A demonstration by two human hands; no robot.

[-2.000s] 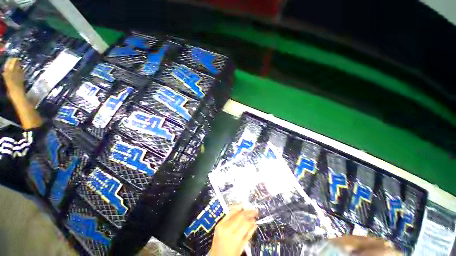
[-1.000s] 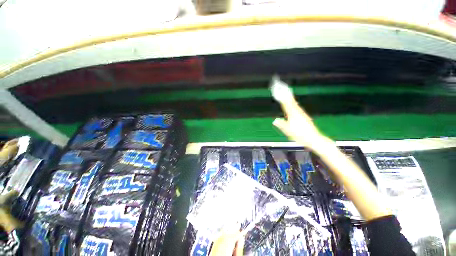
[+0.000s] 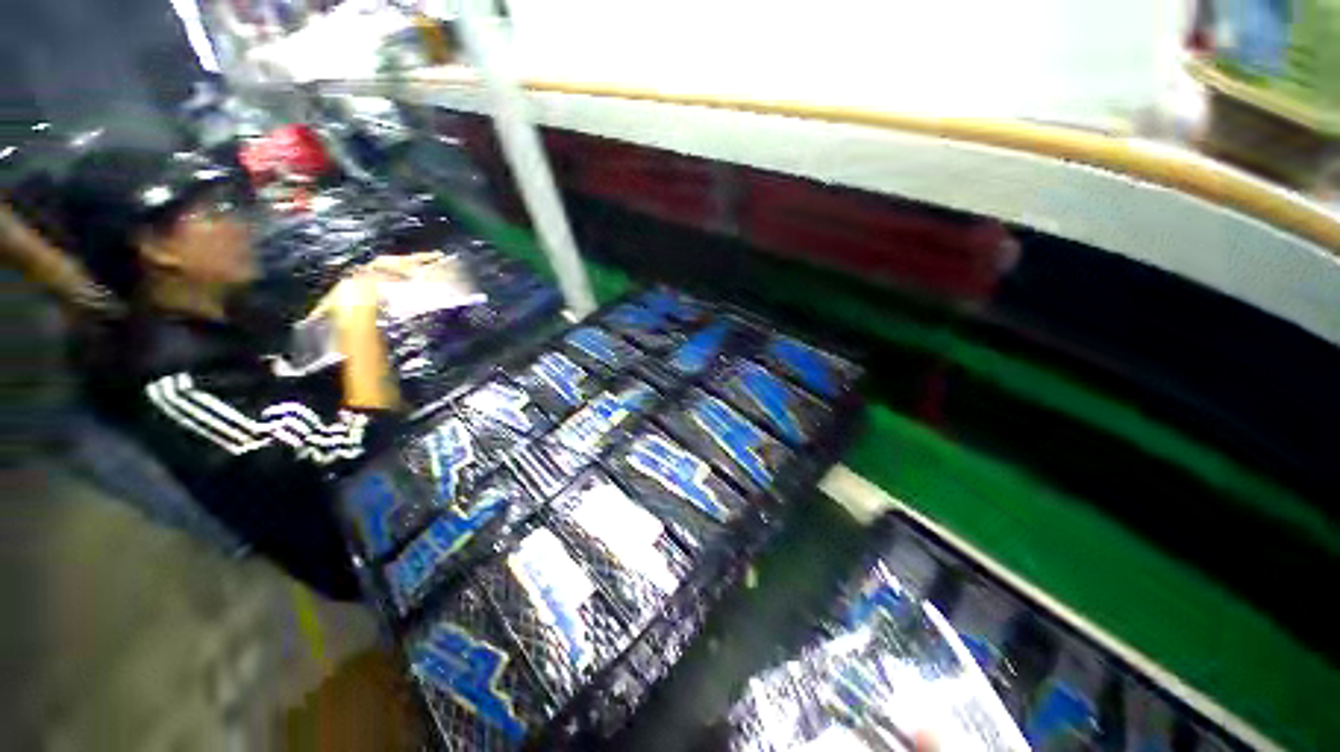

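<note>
A glossy, whitish clear sheet point(image 3: 882, 683) lies over the near left part of the black working tray point(image 3: 1161, 705) at the bottom right, cut off by the frame edge. Blue parts point(image 3: 1061, 711) show in the tray's pockets beside it. Of my left hand point(image 3: 924, 742), at most a small pinkish fingertip shows on the sheet at the bottom edge, too little to tell its grip. My right hand is out of view. The picture is blurred.
A tall stack of black trays point(image 3: 691, 566) with blue parts stands left of the working tray. Beyond it sits a person point(image 3: 250, 397), hands over another tray. A pale post point(image 3: 532, 169) and a raised shelf point(image 3: 882, 140) stand behind the green bench point(image 3: 999, 514).
The view has swung left and up, so the sheet and tray have shifted to the bottom right. My right hand and forearm, stretched over the bench one second ago, have left view.
</note>
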